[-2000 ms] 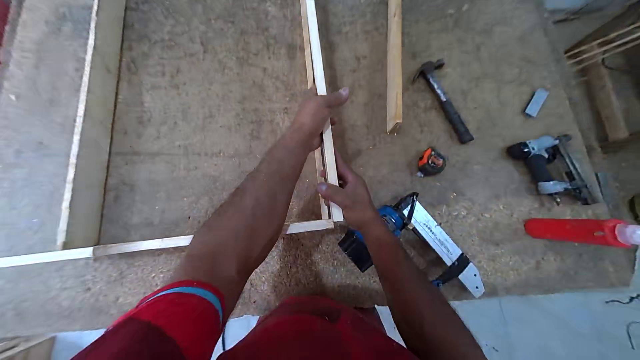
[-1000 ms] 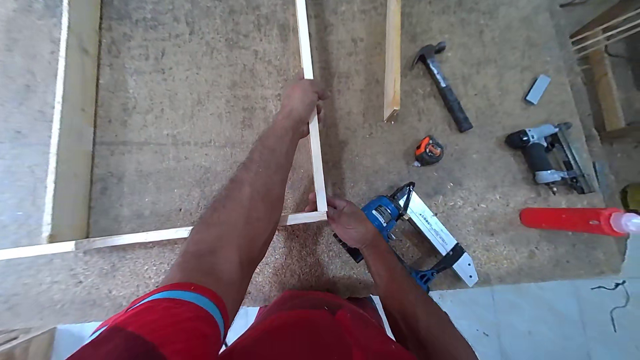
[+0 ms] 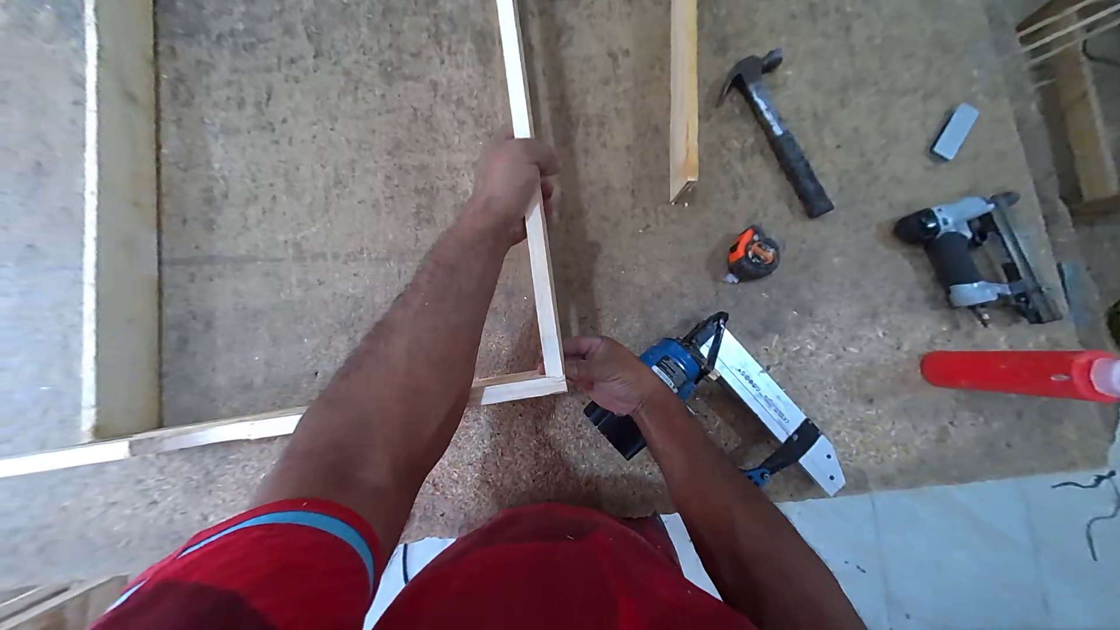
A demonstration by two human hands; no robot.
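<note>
My left hand [image 3: 516, 184] is closed around an upright-running wooden strip [image 3: 541, 280], partway along its length. The strip's near end meets the end of a lower wooden rail [image 3: 516, 388] at a corner. My right hand [image 3: 610, 374] is at that corner, its fingertips against the strip's outer side; the fingertips are partly hidden. The lower rail runs left beneath my left forearm to a wide board [image 3: 127, 219] at the far left. Just right of my right hand lies a blue cordless power tool [image 3: 672, 366].
On the particleboard surface [image 3: 332, 114] lie a wooden batten [image 3: 684, 96], a claw hammer [image 3: 779, 131], a tape measure [image 3: 752, 255], a pneumatic nail gun [image 3: 971, 254], a small grey block [image 3: 955, 132], a red bottle [image 3: 1006, 374] and a long silver metal bar [image 3: 761, 394] beside the power tool.
Two pale lengths seen side by side between my hands earlier now show as one strip, its end at the rail's corner. My right hand has moved down from the strip's side to that corner.
</note>
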